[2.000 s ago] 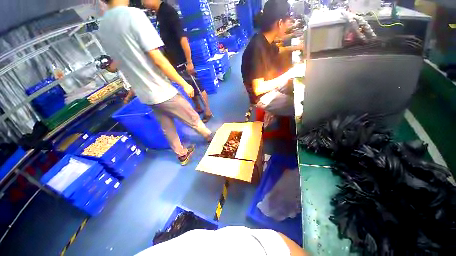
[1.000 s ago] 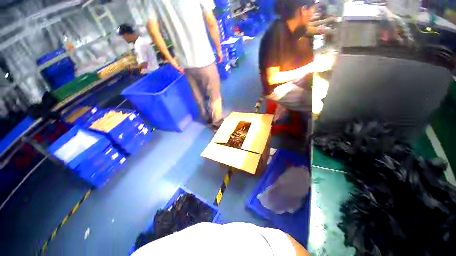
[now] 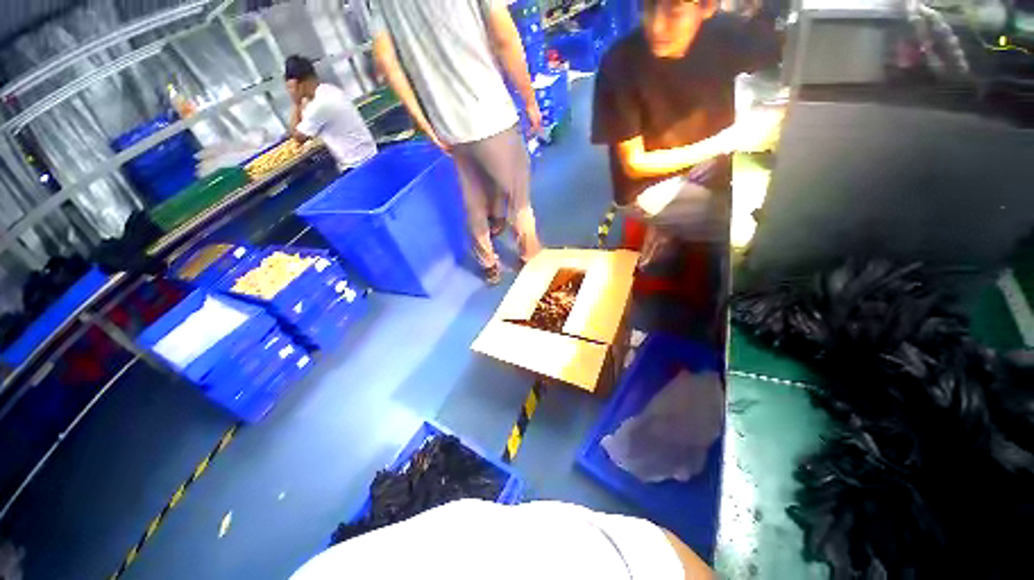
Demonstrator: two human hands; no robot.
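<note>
Neither of my hands is in view; only my white sleeve or shoulder (image 3: 488, 544) shows at the bottom edge. A large heap of glossy black feather pieces (image 3: 907, 385) lies on the green bench (image 3: 760, 436) at the right. A blue bin of black pieces (image 3: 425, 482) is at the bottom centre, partly hidden by the white cloth. A blue bin with a pale sheet or bag (image 3: 663, 425) stands beside the bench.
An open carton (image 3: 573, 351) with dark brown contents stands on the floor. A seated person in black (image 3: 669, 108) is beyond it. A standing person (image 3: 459, 85) is near a large blue tub (image 3: 386, 215). Stacked blue crates (image 3: 244, 374) are at the left.
The view has shifted. The standing person in the light shirt has moved right relative to the tub. The walker in black is out of view. The seated person in black now faces this way.
</note>
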